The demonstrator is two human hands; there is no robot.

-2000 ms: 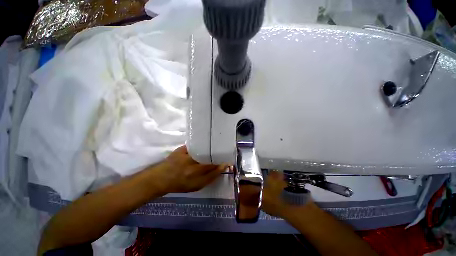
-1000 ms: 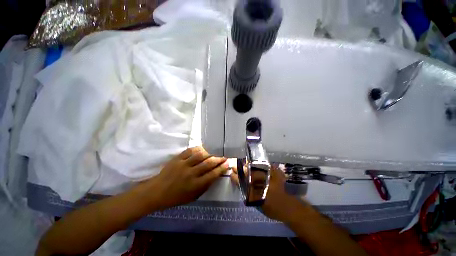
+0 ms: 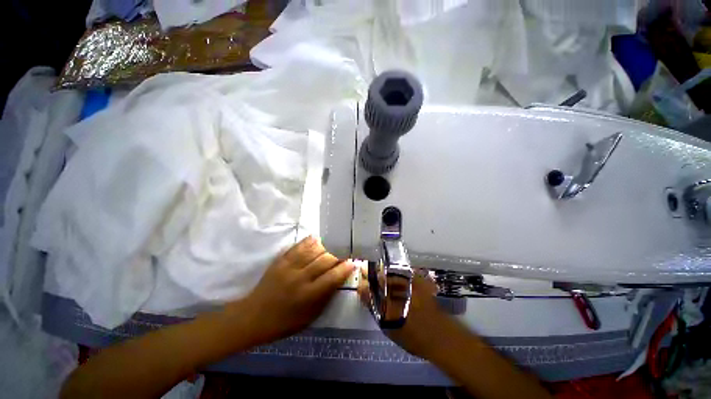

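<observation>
A white garment piece [image 3: 195, 179] lies bunched on the table left of the sewing machine head [image 3: 483, 195]. My left hand [image 3: 304, 280] lies on the fabric's edge, fingers close together, fingertips at the brightly lit needle area [image 3: 357, 273]. My right hand [image 3: 413, 308] is at the right of the needle area, partly hidden behind the shiny take-up lever guard [image 3: 395, 284]; its fingertips and whatever they touch cannot be made out. The needle itself is hidden by the machine head and the fingers.
A grey ribbed knob [image 3: 394, 101] stands on the head. Red and black snips [image 3: 585, 309] lie to the right. Red-handled scissors [image 3: 663, 343] are at the right edge. A brown plastic-wrapped package [image 3: 179, 48] is behind left. A white heap [image 3: 436, 54] lies behind the head.
The view has shifted, showing more behind the head. My left hand has gone from fingertips pinched near the needle to lying flatter on the fabric. My right hand stays behind the guard.
</observation>
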